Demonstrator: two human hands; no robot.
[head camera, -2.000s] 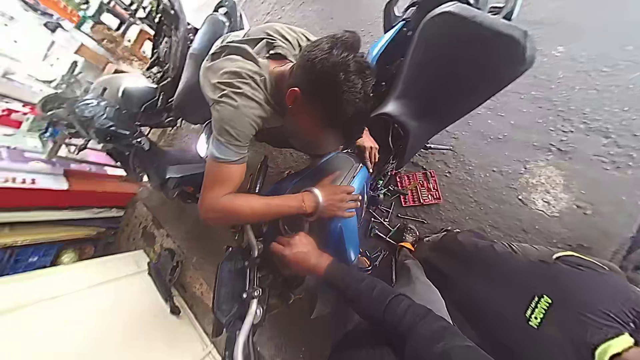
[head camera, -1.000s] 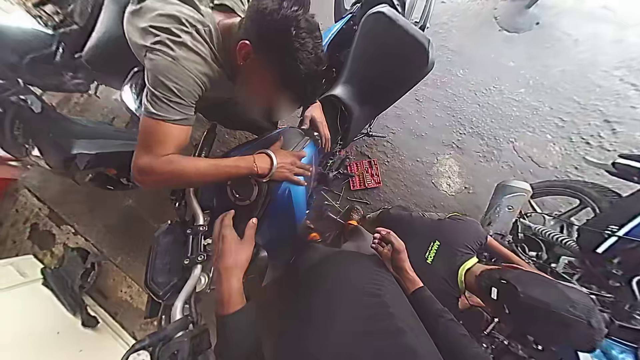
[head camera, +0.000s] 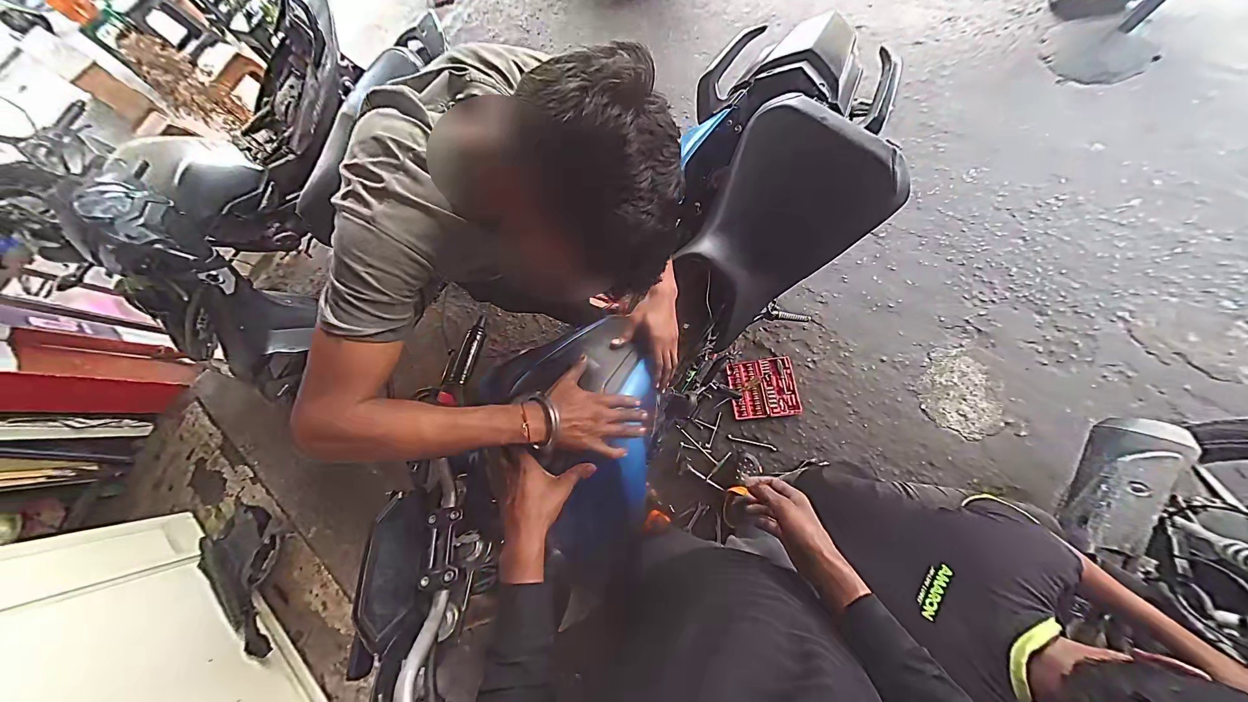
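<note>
My left hand (head camera: 538, 502) rests on the blue motorcycle fuel tank (head camera: 619, 487) near the handlebar (head camera: 439, 595), thumb spread and nothing gripped; part of it lies under a co-worker's forearm. Both hands of that co-worker (head camera: 595, 414) press on the tank, one flat on top and one at its seat end. My right hand (head camera: 785, 517) is raised to the right of the tank, its fingers bent close together near an orange-handled tool (head camera: 738, 491); whether it holds the tool cannot be told. The black seat (head camera: 799, 205) tilts up behind the tank.
A red socket set tray (head camera: 765, 388) and loose tools (head camera: 704, 450) lie on the ground beside the motorcycle. A second co-worker in a dark shirt (head camera: 926, 565) is low at the right. Other motorcycles stand left and right. A cream panel (head camera: 107, 614) fills the lower left.
Two seconds ago one of my hands was closed at the tank; one second ago both showed apart. The co-worker's head has moved lower over the tank since then. The view has shifted.
</note>
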